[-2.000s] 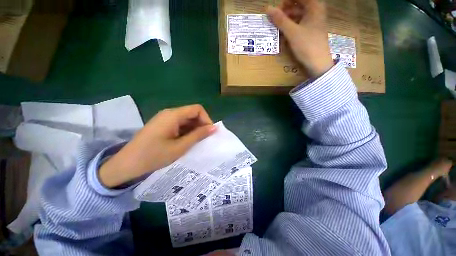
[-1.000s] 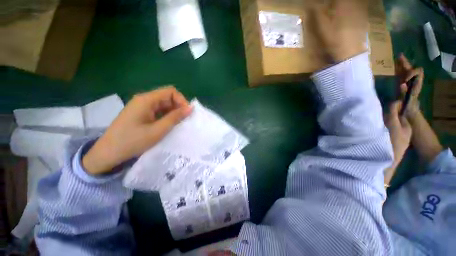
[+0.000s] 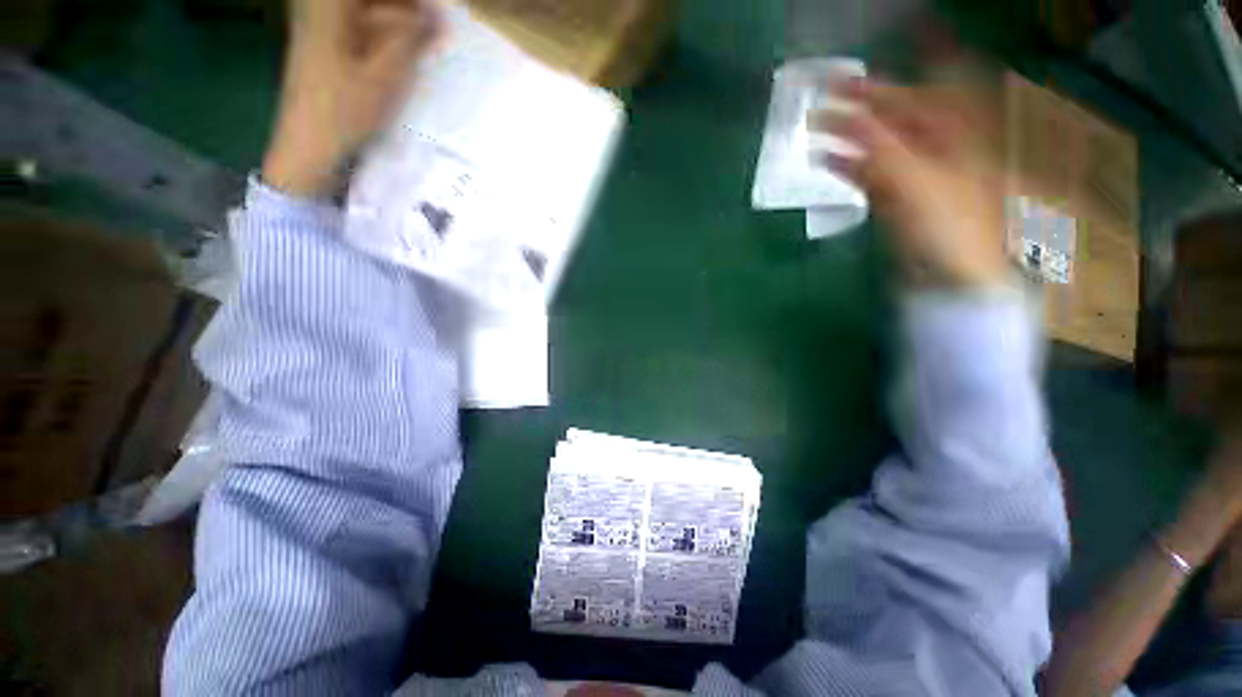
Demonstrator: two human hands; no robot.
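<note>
My left hand [image 3: 347, 89], blurred and cut by the top edge, holds a white label sheet [image 3: 531, 177] with some printed labels on its lower part. My right hand [image 3: 940, 170] is strongly blurred at the upper right; its fingertips overlap the edge of a blank white backing paper [image 3: 790, 143], and I cannot tell whether they grip it. A brown carton [image 3: 1106, 177] lies partly behind my right hand, with a white printed label [image 3: 1042, 238] on it. A stack of label sheets [image 3: 644, 545] lies in front of my body.
Another brown carton [image 3: 586, 34] shows at the top edge beside the held sheet. A blank white sheet [image 3: 507, 361] lies partly under it. Large brown boxes [image 3: 82, 354] and a grey rail [image 3: 109, 136] are at left. Another person's forearm [image 3: 1144, 586] is at lower right.
The view has shifted. My left hand has moved up and forward with the label sheet, uncovering the stack. My right hand has come off the labelled carton's top to the backing paper; the carton sits further right.
</note>
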